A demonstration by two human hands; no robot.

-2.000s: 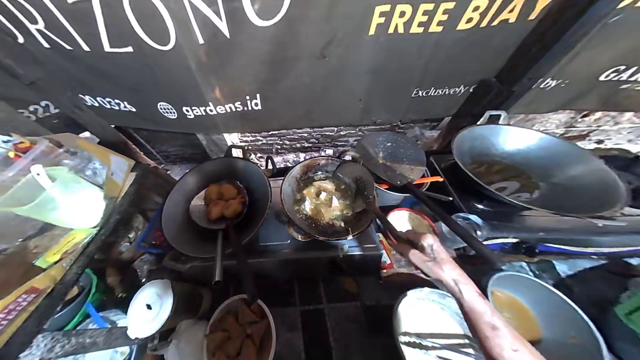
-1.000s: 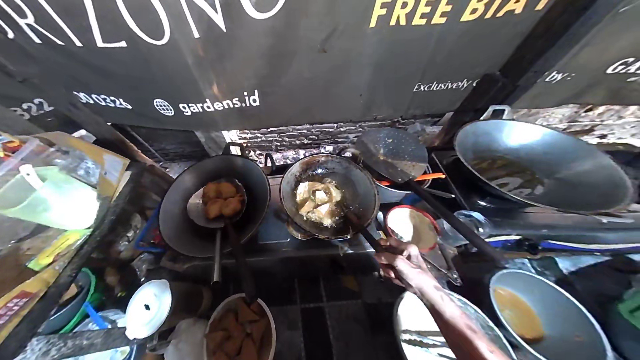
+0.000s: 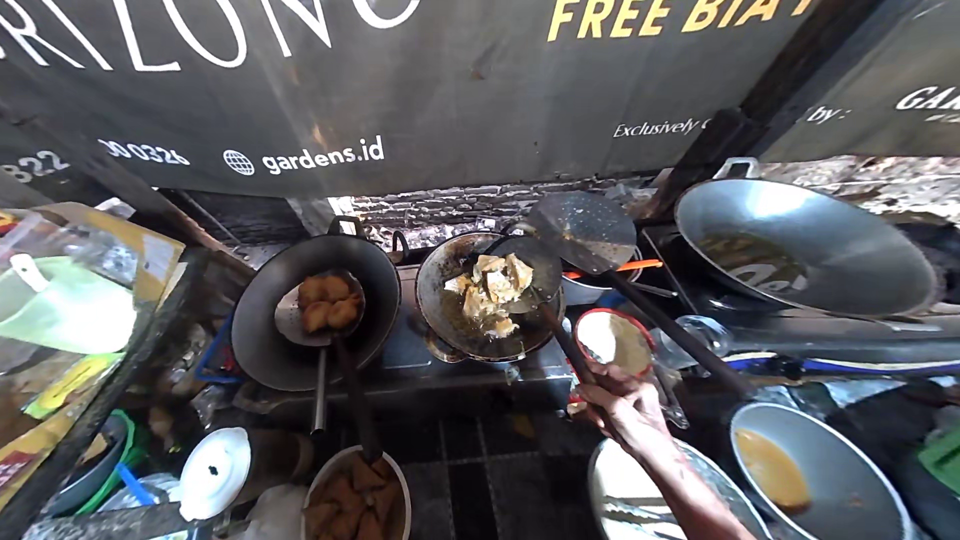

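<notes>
My right hand [image 3: 619,397] is closed around the dark handle of a skimmer [image 3: 544,262]. The skimmer's round head is raised at the right side of the middle wok [image 3: 435,315], with pale, lightly browned fried pieces [image 3: 502,277] on it; more pieces lie in the oil below and left of it. My left hand is out of view. In the left wok [image 3: 259,330], browned fried pieces [image 3: 328,302] sit on a skimmer, beside a metal-handled ladle or strainer.
Another skimmer [image 3: 585,225] lies across a pot behind. A large wok [image 3: 810,195] with oil stands at right. Nearer are a red-rimmed container [image 3: 615,337], a bowl of batter [image 3: 840,465], tongs [image 3: 637,511] and a pail of brown fried triangles [image 3: 356,499]. A lidded white pot [image 3: 215,471] stands left.
The pale pieces lay in the middle wok a second ago; several now rest on the skimmer, which has come up. My right hand keeps hold of its handle.
</notes>
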